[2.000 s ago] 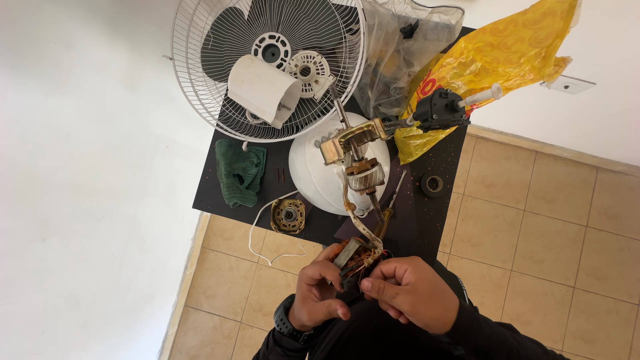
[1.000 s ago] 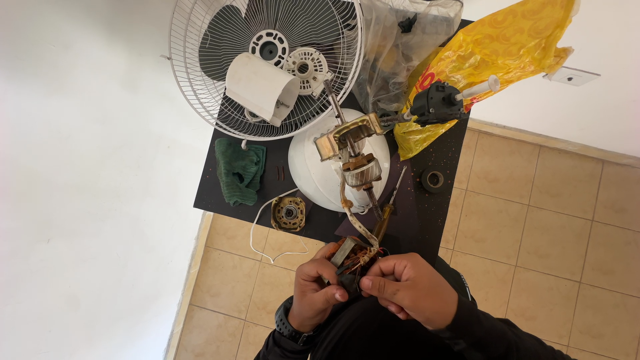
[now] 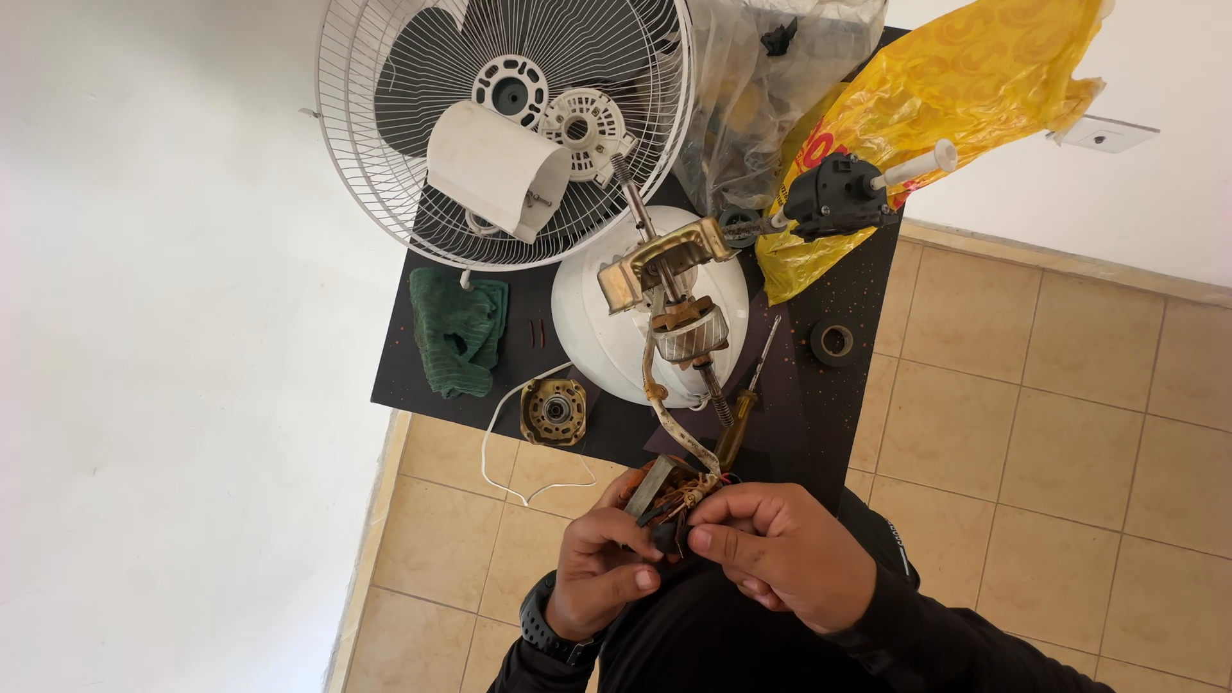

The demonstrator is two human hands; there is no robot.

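Observation:
My left hand (image 3: 606, 558), with a watch at the wrist, holds the motor stator (image 3: 664, 496) with its copper windings, over my lap. The thumb and index finger of my right hand (image 3: 784, 553) pinch at thin wires on the stator's right side; the exact wire is hard to tell. A sleeved cable (image 3: 674, 430) runs from the windings up to the motor's rotor (image 3: 690, 333), which sits on its shaft below a brass-coloured motor bracket (image 3: 664, 260). A black gearbox (image 3: 837, 197) with a white knob is joined at the bracket's right.
A fan grille (image 3: 361, 183) holds blades and white covers. Near it lie a green cloth (image 3: 457, 332), a motor end cap (image 3: 553, 412), a white fan base (image 3: 587, 318), a screwdriver (image 3: 739, 428) and a tape roll (image 3: 832, 343). A yellow plastic bag (image 3: 953, 77) hangs over the black table's right edge.

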